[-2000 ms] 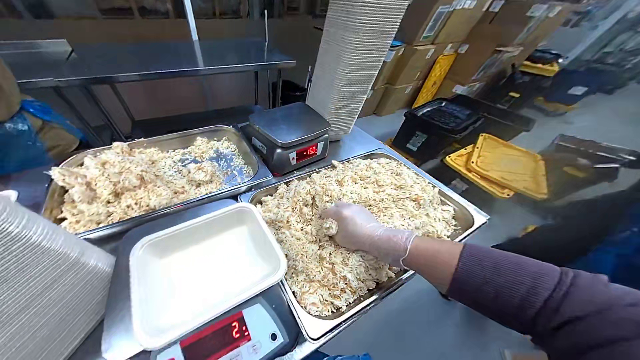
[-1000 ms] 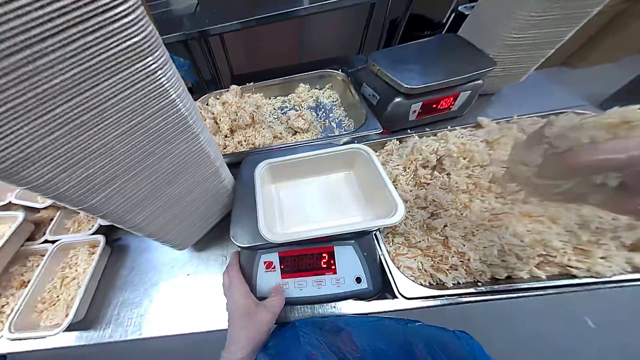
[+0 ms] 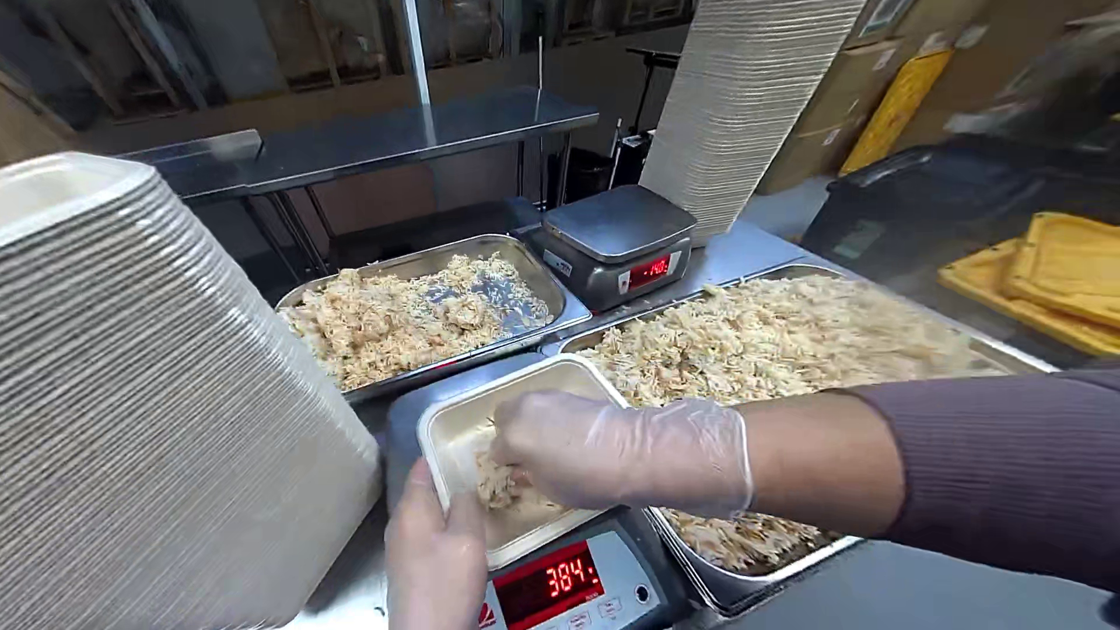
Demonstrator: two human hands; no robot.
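Note:
My right hand [image 3: 560, 437], in a clear glove, is inside a white fibre container [image 3: 525, 528] with its fingers curled on some of the shredded food [image 3: 495, 481]. The container rests tilted in view on the near Ohaus digital scale [image 3: 569, 586], whose red display is lit. My left hand [image 3: 437, 534] grips the container's near left rim. To the right lies a deep steel pan [image 3: 1015, 350] heaped with the shredded food, partly hidden by my right arm. A second steel pan [image 3: 573, 311], partly filled, stands behind the near scale.
A tall stack of white containers [image 3: 175, 420] stands at left, and another stack [image 3: 752, 105] rises beyond the far scale [image 3: 621, 232]. A steel table [image 3: 350, 149] is behind. Black bins [image 3: 910, 210], yellow lids [image 3: 1067, 271] and cardboard boxes [image 3: 831, 114] are at right.
My right hand has moved from the right pan into the container, which was empty and now holds food. My left hand has moved from the scale's front to the container's rim.

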